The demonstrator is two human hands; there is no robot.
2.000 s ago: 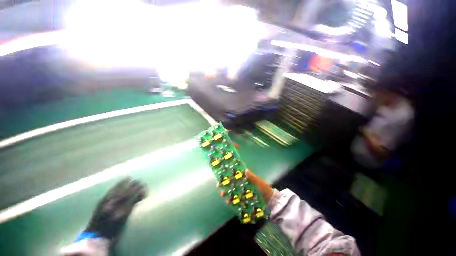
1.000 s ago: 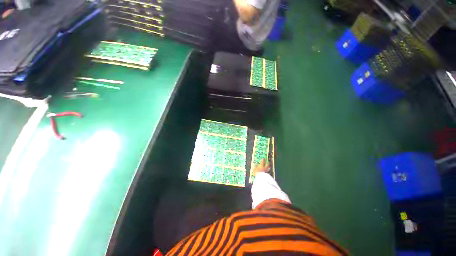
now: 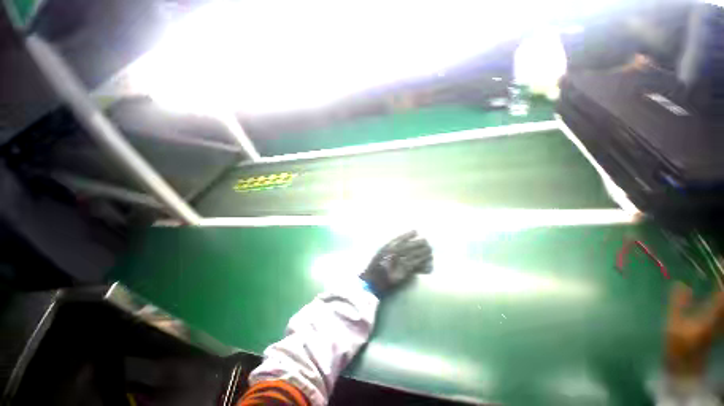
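Observation:
My left hand (image 3: 399, 260), in a dark glove with a blue band at the wrist, is over the green bench (image 3: 476, 333) just in front of the belt's near white rail. It holds nothing that I can see. My right hand (image 3: 689, 329), bare and blurred, is at the right edge with its fingers apart and no panel visible in it. A populated PCB panel (image 3: 264, 182) with yellow parts lies on the dark green conveyor belt (image 3: 476, 170), near its left end.
Red-handled pliers (image 3: 652, 258) lie on the bench just beyond my right hand, with thin pale strips (image 3: 706, 258) beside them. A stack of black cases (image 3: 635, 119) stands at the back right. A pale bottle-like object (image 3: 540, 67) is behind the belt. White frame bars (image 3: 111, 131) cross the left.
The view has swung from the low panel stacks to the bench and belt. My right hand is away from the panel it was touching. My left hand has come back into view.

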